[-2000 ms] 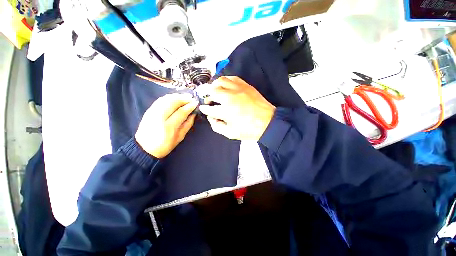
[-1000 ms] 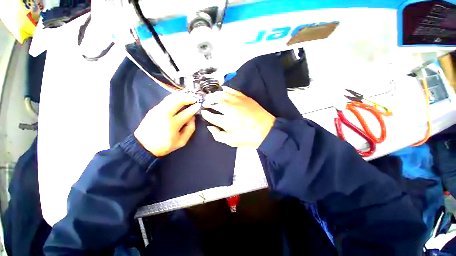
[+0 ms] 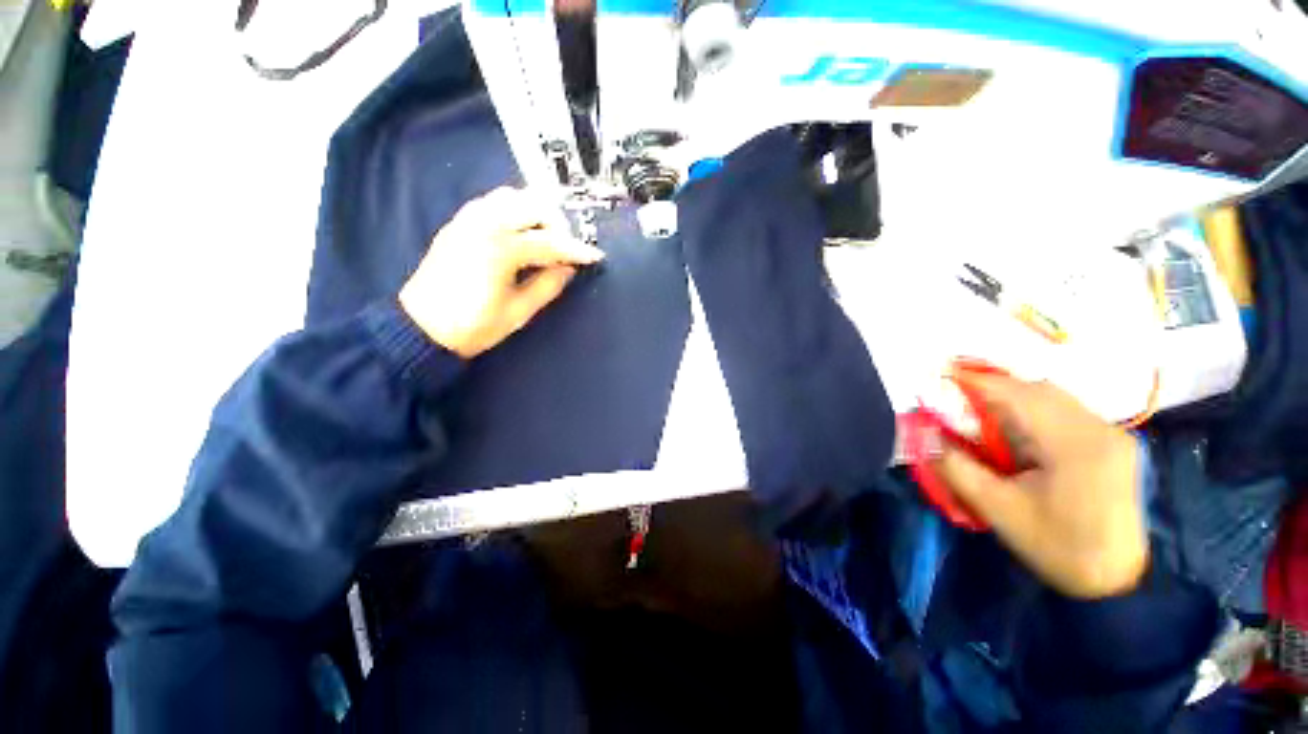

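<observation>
The navy garment panel (image 3: 574, 373) lies flat on the machine table under the presser foot (image 3: 585, 215). My left hand (image 3: 495, 273) rests on the panel just left of and below the presser foot, thumb and fingertips pinched together at the cloth. My right hand (image 3: 1054, 480) is at the right edge of the table, blurred, with its fingers closed on the red-orange scissors (image 3: 940, 466). The blades cannot be made out. Another part of the navy cloth (image 3: 789, 330) hangs over the front edge between my hands.
The sewing machine head (image 3: 918, 36) spans the top, with a dark control panel (image 3: 1212, 115) at right. A black phone (image 3: 849, 179) lies partly under cloth. Thread snips (image 3: 1011, 301) lie right of it. Cloth is heaped below the right end. A measuring scale (image 3: 488, 509) runs along the front edge.
My right hand has left the needle area, moved right and taken hold of the scissors. My left hand stays near the presser foot. The cloth right of the needle now hangs over the front edge.
</observation>
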